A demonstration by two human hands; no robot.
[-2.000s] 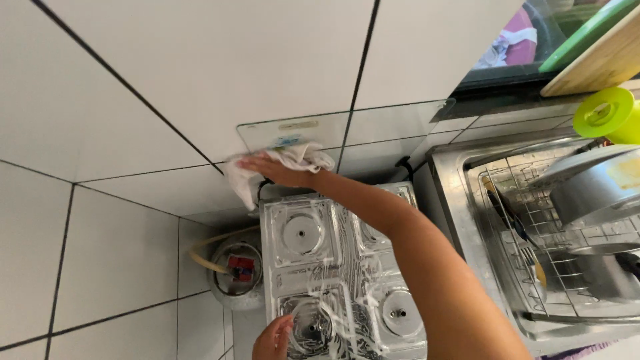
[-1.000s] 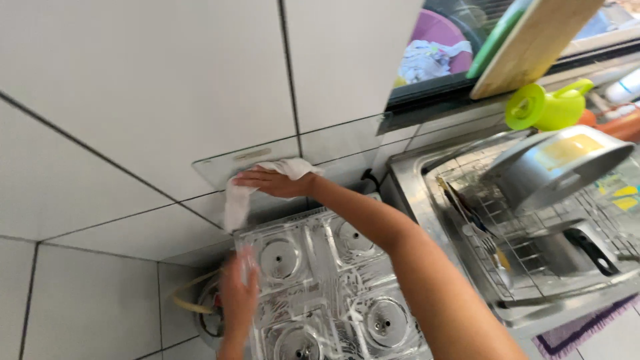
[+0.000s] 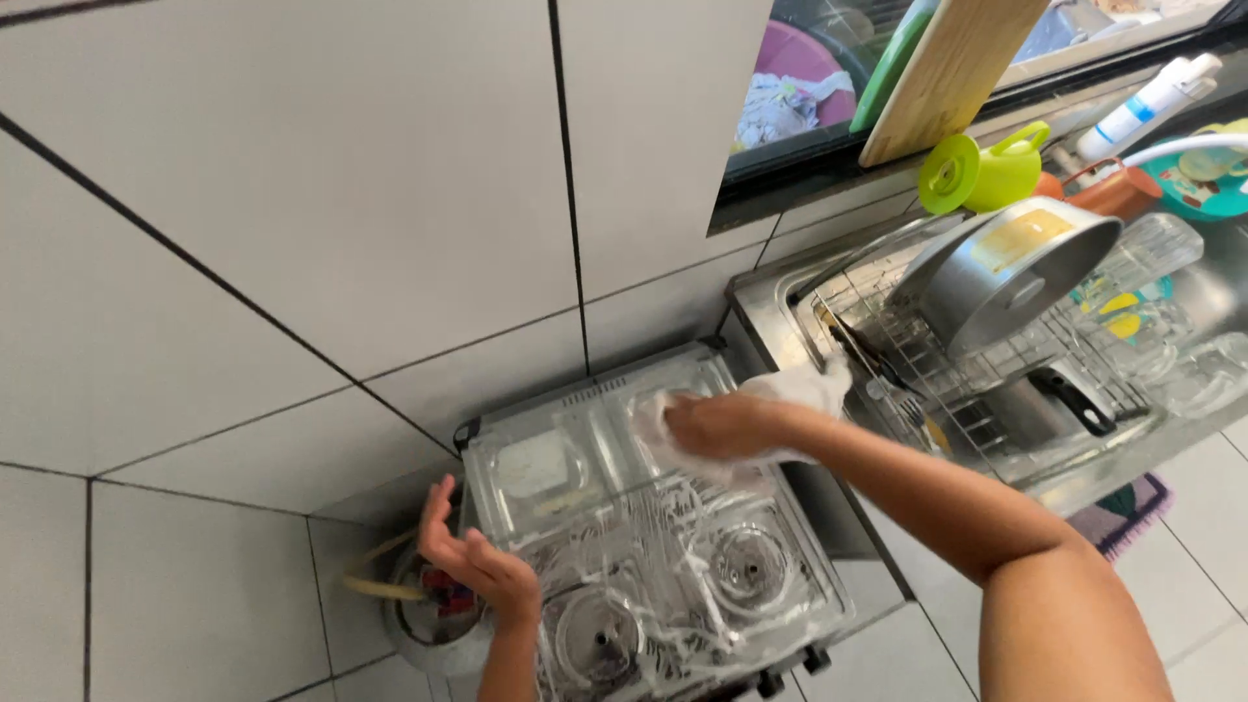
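My right hand presses a white cloth on the glass lid, which lies folded down over the back part of a gas stove. The cloth trails out to the right of the hand. My left hand is at the lid's left edge with its fingers apart, holding nothing; whether it touches the edge is unclear. In front of the lid, the metal cooktop shows wet, foamy streaks around its bare burners.
At the right, a sink counter carries a wire dish rack with a metal pan and cutlery. A lime-green pitcher and a wooden board stand behind. A gas cylinder with a hose sits left of the stove.
The glass lid stood raised against the wall in the earlier frames and is now down over the back burners. My right hand has moved with the cloth from the lid's left end to its right part.
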